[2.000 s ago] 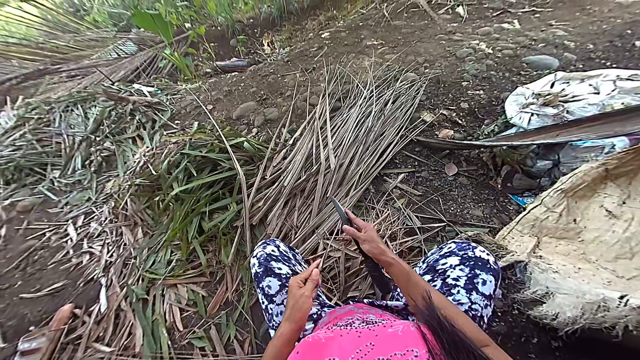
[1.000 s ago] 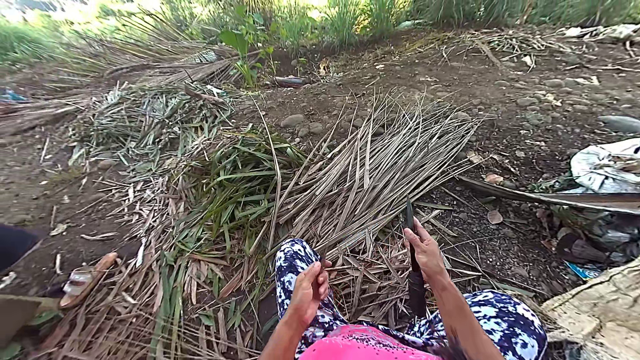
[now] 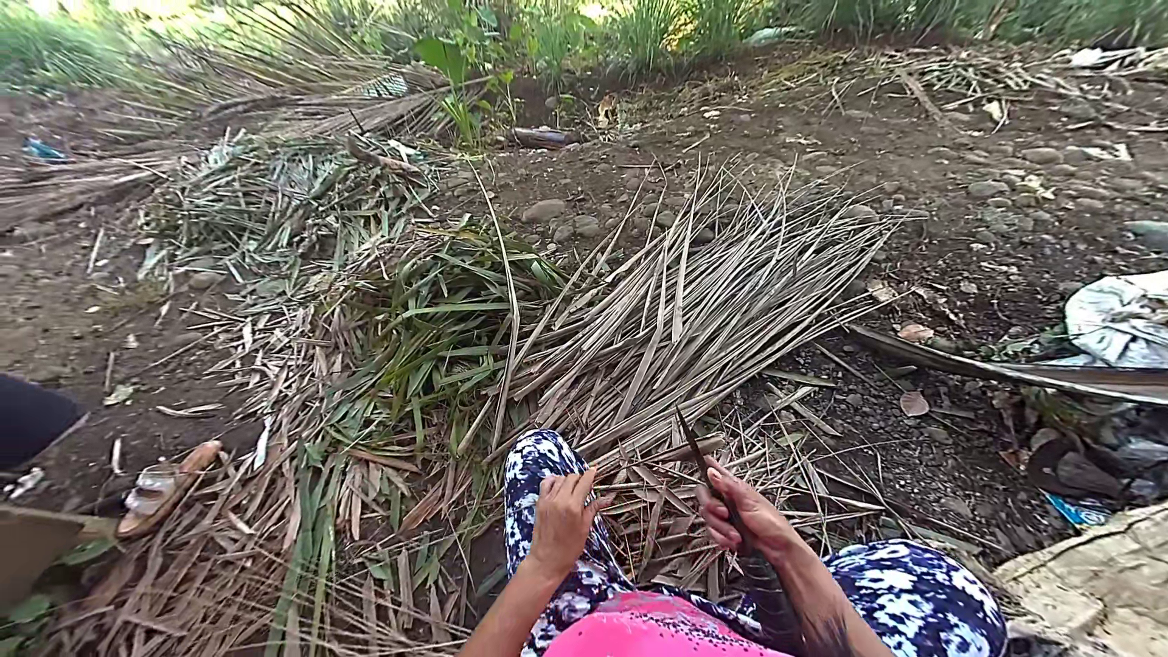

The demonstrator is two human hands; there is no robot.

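Observation:
My right hand [image 3: 744, 516] is closed around a knife [image 3: 698, 449], its dark narrow blade pointing up and away from me. My left hand [image 3: 564, 520] is over my left knee, fingers bent and close together; whether a thin strip lies between them cannot be told. Beyond my knees a heap of dry palm-leaf strips or midribs [image 3: 693, 319] lies on the soil. Green leaf strips [image 3: 438, 319] are piled against its left side. Loose dry scraps [image 3: 657, 511] cover the ground between my knees.
A long curved dry stalk [image 3: 985, 367] and a white sack [image 3: 1122, 319] lie at right, with a beige sack [image 3: 1095, 584] nearer. A sandal [image 3: 169, 488] is at lower left, near a dark-clothed part of a person [image 3: 32, 420]. Stones [image 3: 545, 211] lie beyond the heap.
The view has swung toward the left since the earliest frame. My right hand still holds the knife. The fingers of my left hand have shifted a little over the knee.

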